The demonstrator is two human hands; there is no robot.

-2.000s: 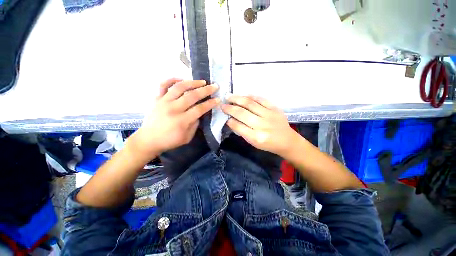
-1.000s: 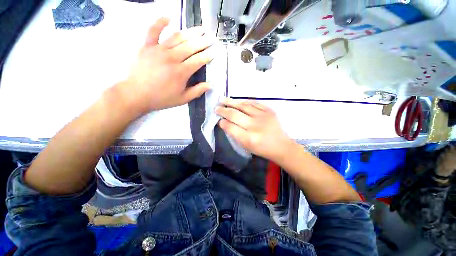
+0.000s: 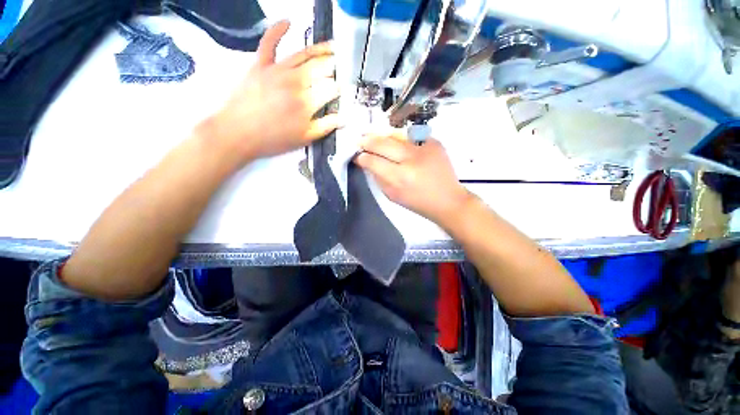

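A dark grey cloth strip (image 3: 322, 212) and a second dark grey piece (image 3: 375, 231) lie together, their ends spread apart over the table's front edge. A light grey-white strip (image 3: 347, 89) runs along them, up beside the presser foot (image 3: 371, 95) of the white sewing machine (image 3: 584, 49). My left hand (image 3: 284, 105) lies flat on the strips, left of the foot, fingers spread. My right hand (image 3: 414, 174) has its fingertips closed on the edge of the pieces just below the foot. The needle tip cannot be made out.
Dark curved pieces (image 3: 61, 61) lie at the table's upper left, beside a frayed blue denim scrap (image 3: 156, 58). Red-handled scissors (image 3: 656, 204) lie at the right table edge, next to a yellow-tan roll (image 3: 711, 203). Part of a person (image 3: 710, 324) shows at the lower right.
The pieces have moved up toward the machine, and their ends now lie spread on the table edge. Both hands are nearer the foot. More of the machine and the dark pieces at left shows.
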